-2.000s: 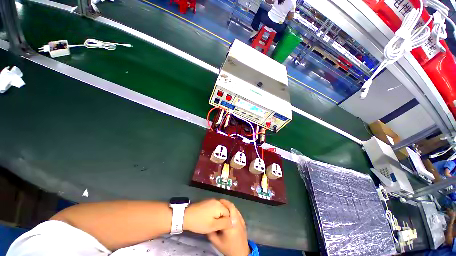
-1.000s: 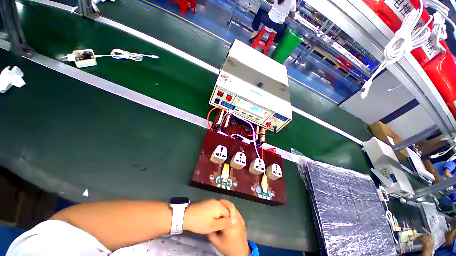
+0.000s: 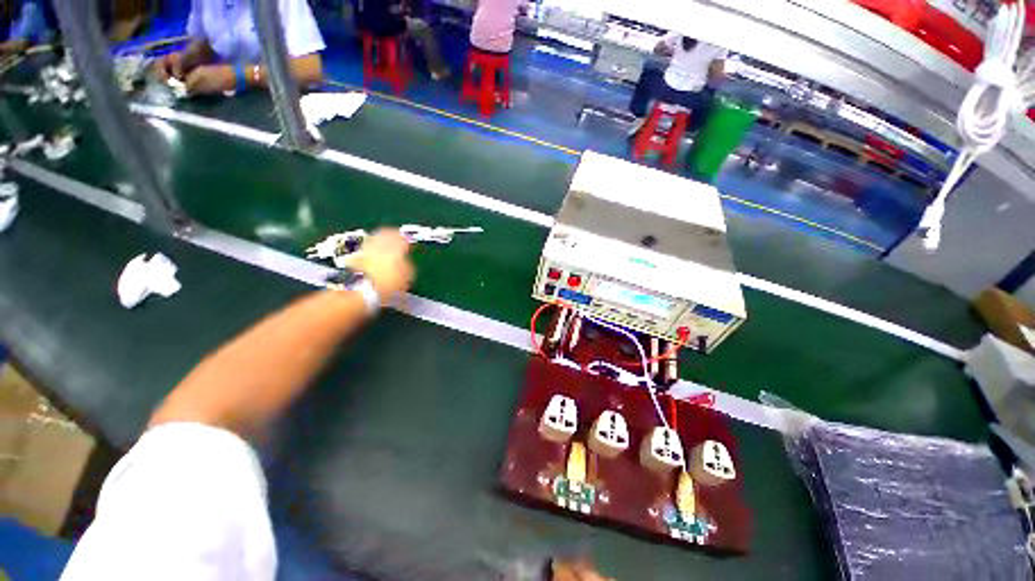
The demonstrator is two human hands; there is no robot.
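Note:
A white power adapter [image 3: 338, 243] with its open face showing inner parts lies on the green conveyor belt. Its white cord [image 3: 437, 234] is bundled to the right of it. My left hand [image 3: 384, 267] is at the adapter's right side, blurred; whether its fingers hold it cannot be told. My right hand [image 3: 577, 570] is cut off by the bottom edge, below the fixture, its fingers hidden. The dark red test fixture [image 3: 621, 507] has four cream sockets and two small green contact boards. Red and white leads join it to the cream-grey tester [image 3: 636, 267] behind.
A white crumpled lump [image 3: 149, 279] lies on the bench at left. A plastic-wrapped dark pad [image 3: 919, 499] is right of the fixture. A metal post [image 3: 119, 125] stands by the rail. A white cord [image 3: 985, 102] hangs at upper right. A person's hands [image 3: 204, 77] work across the belt.
My hands have parted from their clasp. My left hand has reached forward and left to the adapter, which has moved right along the belt. The view has turned left.

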